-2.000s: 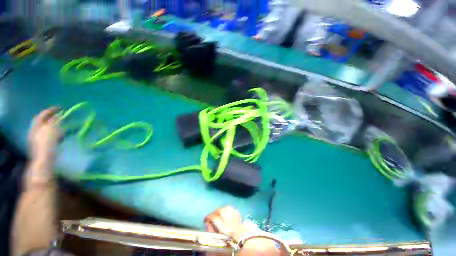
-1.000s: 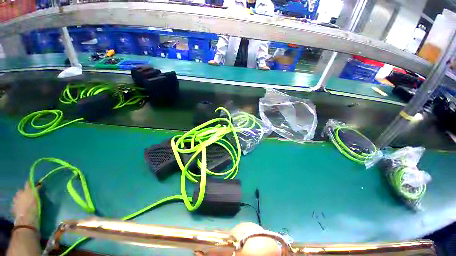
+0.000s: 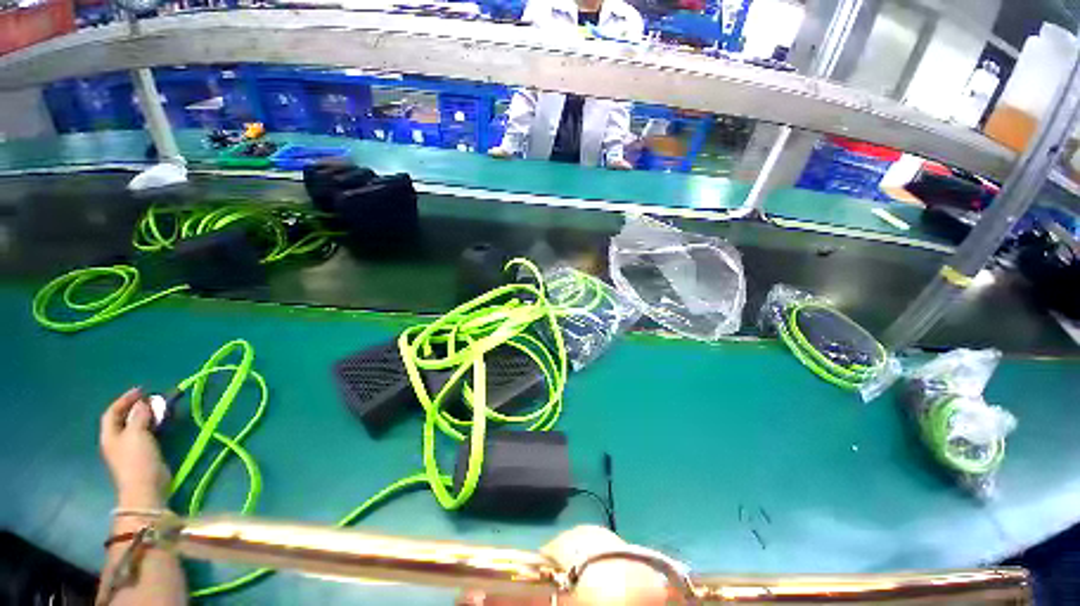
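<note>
My left hand point(image 3: 133, 444) is at the left of the bench, closed around the dark end connector point(image 3: 162, 410) of a green cable. A pale round spot shows at the connector. The green cable point(image 3: 216, 408) hangs in loose loops to the right of the hand. A tangle of green cable point(image 3: 480, 355) lies over a perforated black box point(image 3: 377, 385) and against a plain black box point(image 3: 516, 476), mid-bench. A thin black lead point(image 3: 609, 483) comes from the plain box. A small skin-coloured patch shows at the bottom edge; I cannot tell if it is my right hand.
A gold-coloured bar point(image 3: 355, 550), blurred and close, crosses the bottom. Bagged cables point(image 3: 829, 343) lie right, near a clear bag point(image 3: 681, 278). Black units point(image 3: 379, 213) and green coils stand on the dark conveyor point(image 3: 438, 263). A metal rail point(image 3: 474, 62) crosses above; a person in white stands beyond.
My left hand has moved up and right from the lower left with the cable end; its loops have shifted right. The mid-bench tangle and boxes have not visibly moved since a second ago.
</note>
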